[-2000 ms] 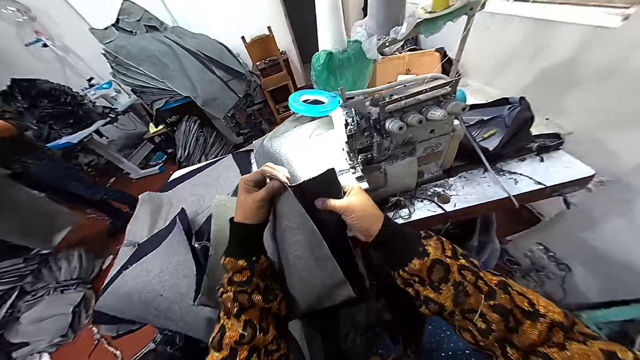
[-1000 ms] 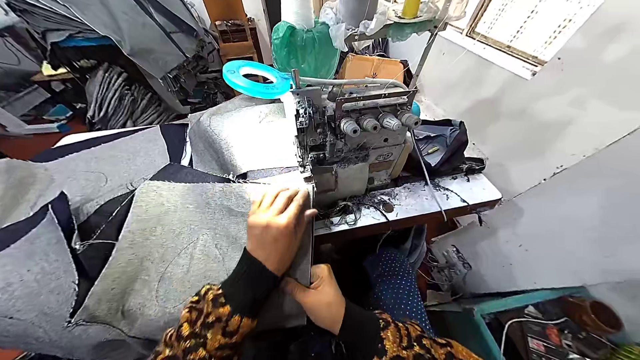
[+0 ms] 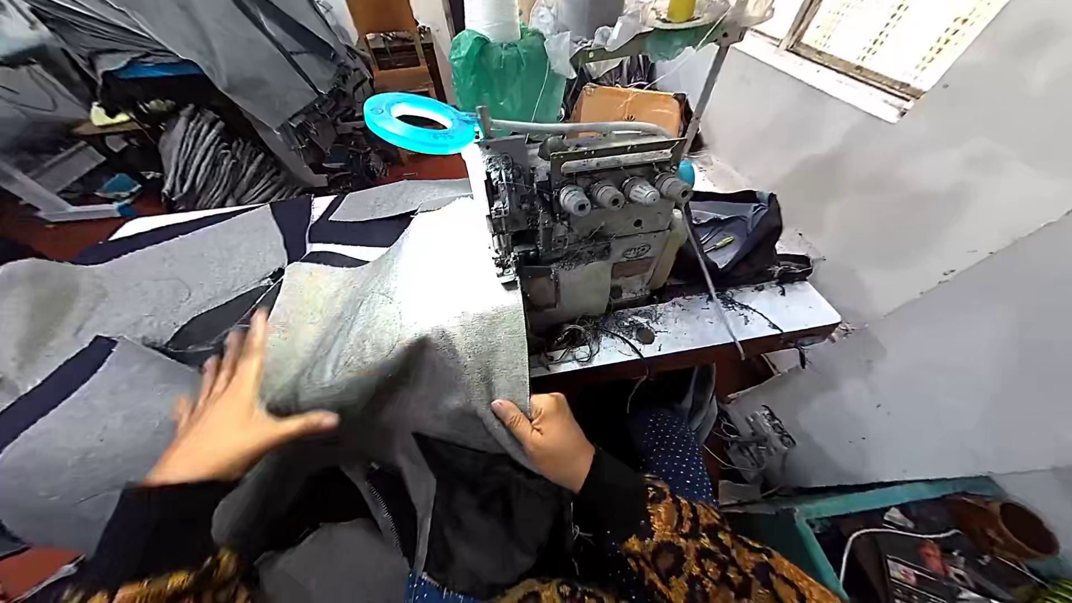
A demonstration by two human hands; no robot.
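Note:
A grey fabric panel (image 3: 402, 335) runs from the needle area of an overlock sewing machine (image 3: 586, 226) down toward me, its right edge in line with the presser foot. My right hand (image 3: 548, 435) pinches that edge near the lower corner, thumb on top. Over the panel's left part, my left hand (image 3: 234, 410) is spread with fingers apart, slightly blurred; whether it touches the cloth I cannot tell. More grey pieces with dark navy borders (image 3: 142, 276) lie at the left. A bright light falls on the cloth beside the needle.
A blue ring-shaped tray (image 3: 419, 123) juts from the machine. Lint and thread scraps (image 3: 611, 331) litter the white tabletop (image 3: 779, 314), with a dark garment (image 3: 729, 239) behind. Thread cones (image 3: 492, 18) stand at the back. A teal-edged crate (image 3: 904, 494) is at lower right; cloth piles stand at upper left.
My left hand has left the fabric's right edge near the machine and moved left, its fingers now spread. My right hand still grips the edge. Two seconds ago both hands held a folded piece.

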